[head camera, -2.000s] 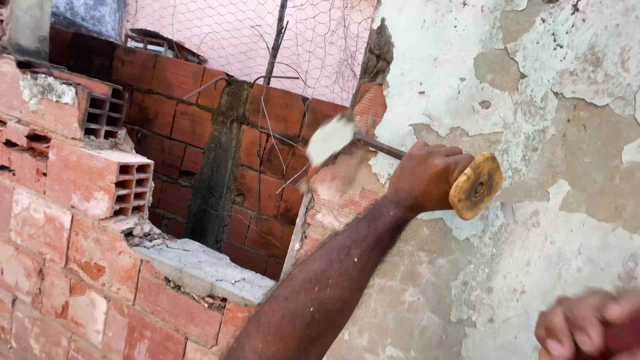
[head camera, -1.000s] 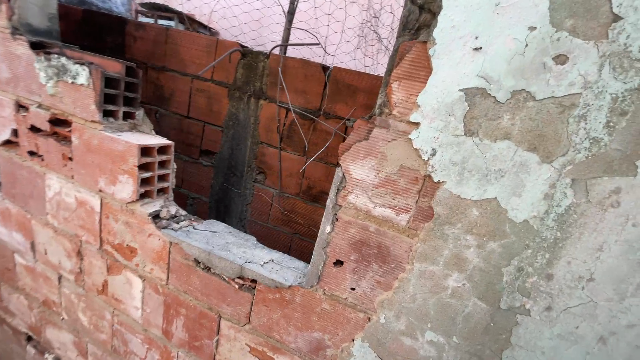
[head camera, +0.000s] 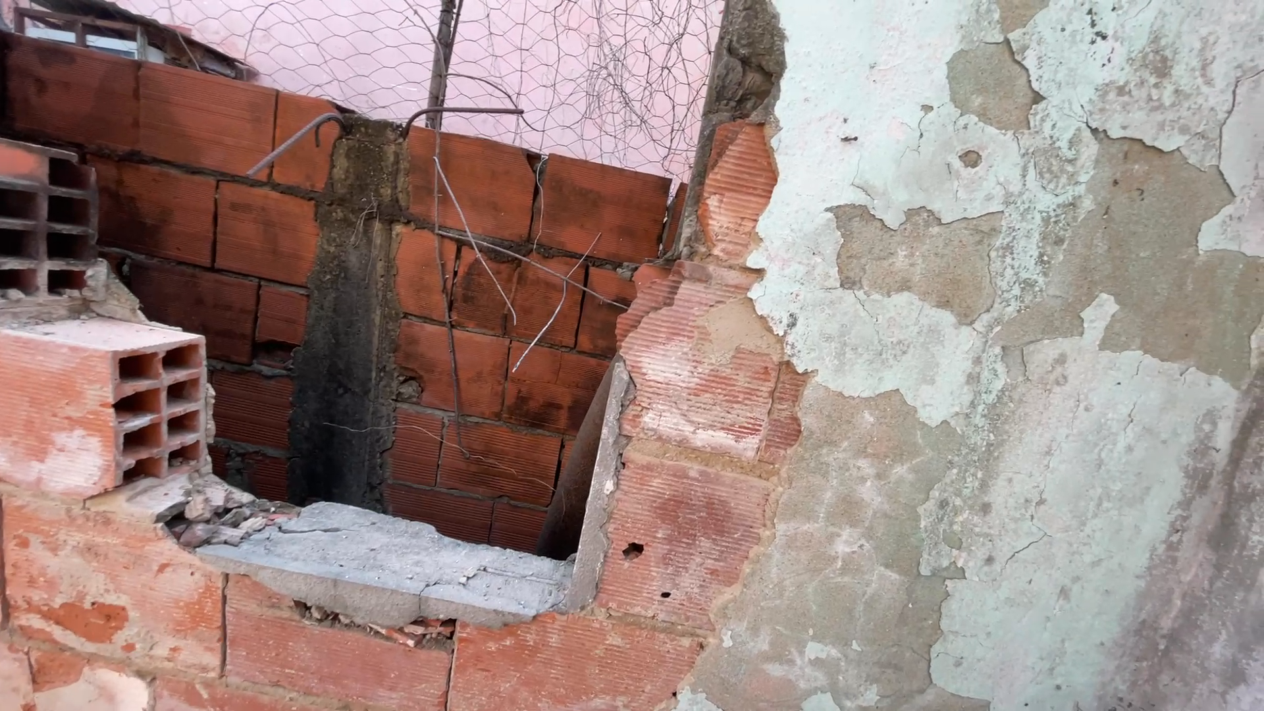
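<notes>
Neither my left hand nor my right hand shows in the head view now. A hollow clay brick (head camera: 59, 410) with its open cells facing right sits at the left on the red brick wall (head camera: 336, 642). Beside it, small rubble (head camera: 222, 512) lies at the end of a grey mortar ledge (head camera: 395, 563) along the bottom of the opening. An upright mortar edge (head camera: 599, 484) bounds the opening on the right. Past it are ridged clay bricks (head camera: 691, 533), then peeling pale green plaster (head camera: 849, 336).
Behind the opening stands another brick wall (head camera: 499, 370) with a dark concrete column (head camera: 346, 326). Bent rebar (head camera: 296, 143) and loose wires (head camera: 474, 237) stick out there. Chicken wire (head camera: 592, 69) hangs above, before a pink wall.
Two seconds ago a hand held a hammer-like tool with a blurred head near the opening's right edge, and another hand showed at lower right. Both hands and the tool have left the view.
</notes>
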